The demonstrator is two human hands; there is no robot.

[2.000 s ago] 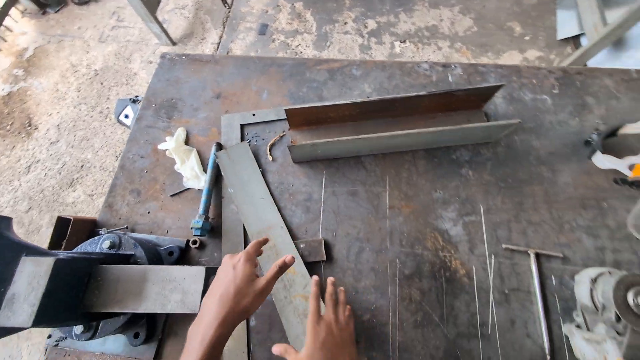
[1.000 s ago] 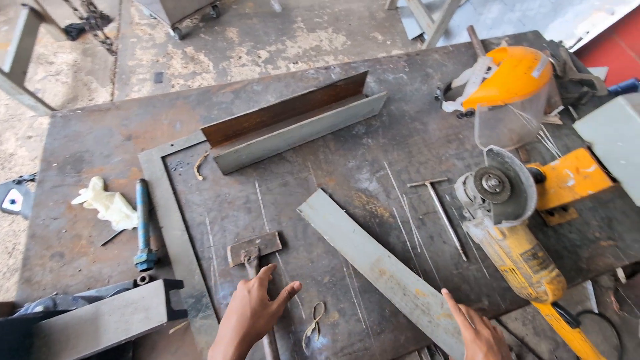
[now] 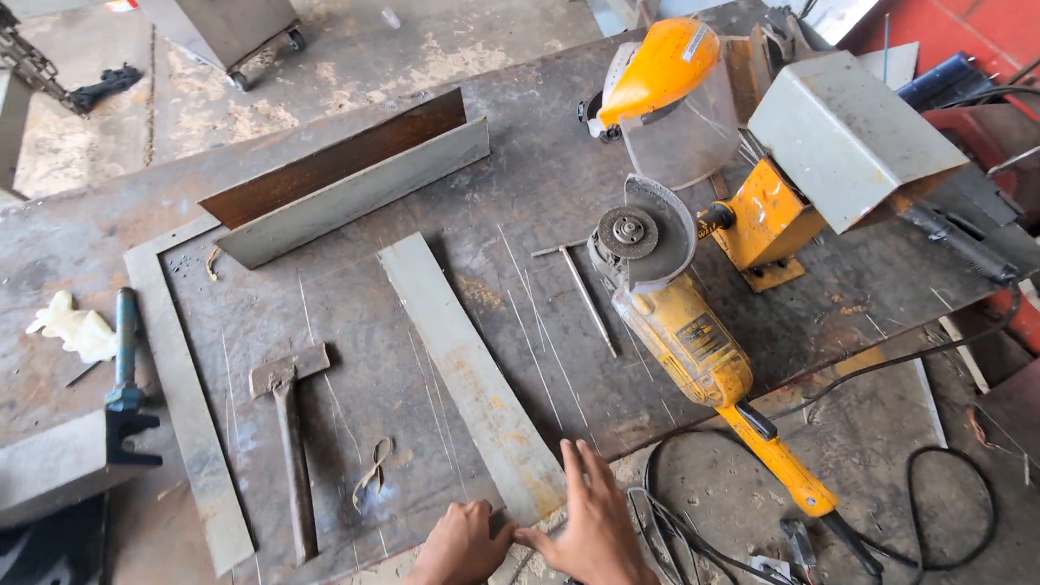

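Note:
A flat grey steel strip (image 3: 475,374) lies slantwise on the steel table, its near end at the front edge. My right hand (image 3: 589,520) is beside that end, fingers extended. My left hand (image 3: 465,546) is just left of it, fingers curled, the thumbs close together; a small dark patch shows between them, and whether it is something held is unclear. Left of the strip lie a hammer (image 3: 292,422) and a twisted strap (image 3: 374,471). Farther left is a flat steel square (image 3: 183,390). A steel channel (image 3: 357,195) rests behind. A T-handled rod (image 3: 587,296) lies to the right.
A yellow angle grinder (image 3: 691,333) overhangs the front edge, its cable (image 3: 894,349) trailing. Behind it stand an orange face shield (image 3: 666,73), a yellow steel bracket (image 3: 768,219) and a grey box section (image 3: 853,138). A vise (image 3: 65,463), blue bolt (image 3: 126,341) and white glove (image 3: 73,327) are at left.
The strip has moved right, off the hammer, which it mostly covered two seconds ago. My left hand has left the hammer handle and come near my right hand. The view has swung right.

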